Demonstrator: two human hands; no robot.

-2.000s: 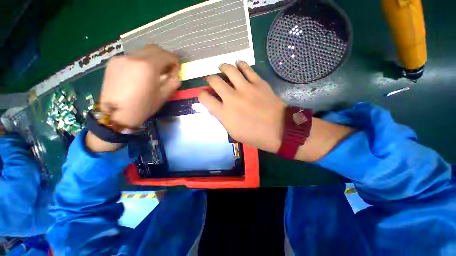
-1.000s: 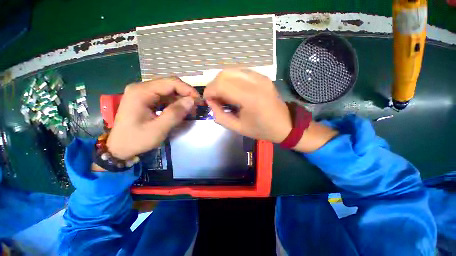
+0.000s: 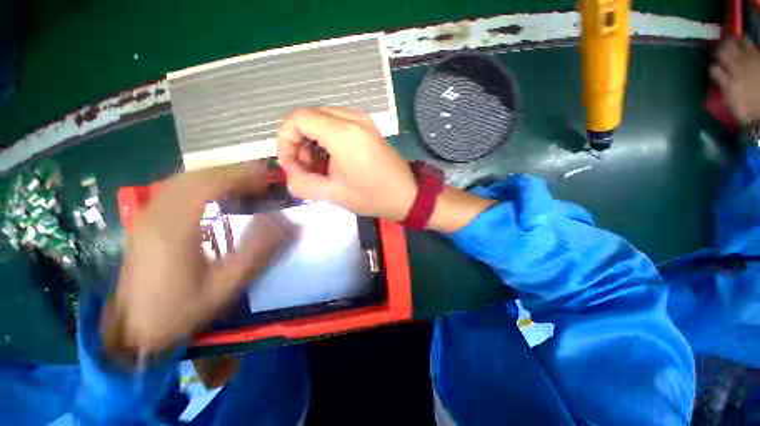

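Note:
The opened tablet unit (image 3: 377,283) lies in the red-orange holding frame (image 3: 400,274) on the bench. Its shiny white-silver battery (image 3: 312,279) fills much of the body. My left hand (image 3: 179,258) is blurred over the tablet's left side, thumb and fingers apart; I cannot tell if it holds something. My right hand (image 3: 346,162) is over the tablet's far edge, thumb and forefinger pinched together; whether a small piece sits between them cannot be seen. The ruled adhesive strip sheet (image 3: 275,91) lies behind the frame.
A round dark screw dish (image 3: 465,108) is right of the sheet. The yellow-orange electric screwdriver (image 3: 605,71) hangs tip down farther right. A pile of small cabled parts (image 3: 40,212) is at the left. Another person's hand (image 3: 738,79) is at the right edge. A worn white rail (image 3: 508,32) runs behind.
My hands met at the tablet's far edge a second ago; now my left hand has moved toward me and left, its fingers spread. The view has shifted, bringing another person's hand in at right.

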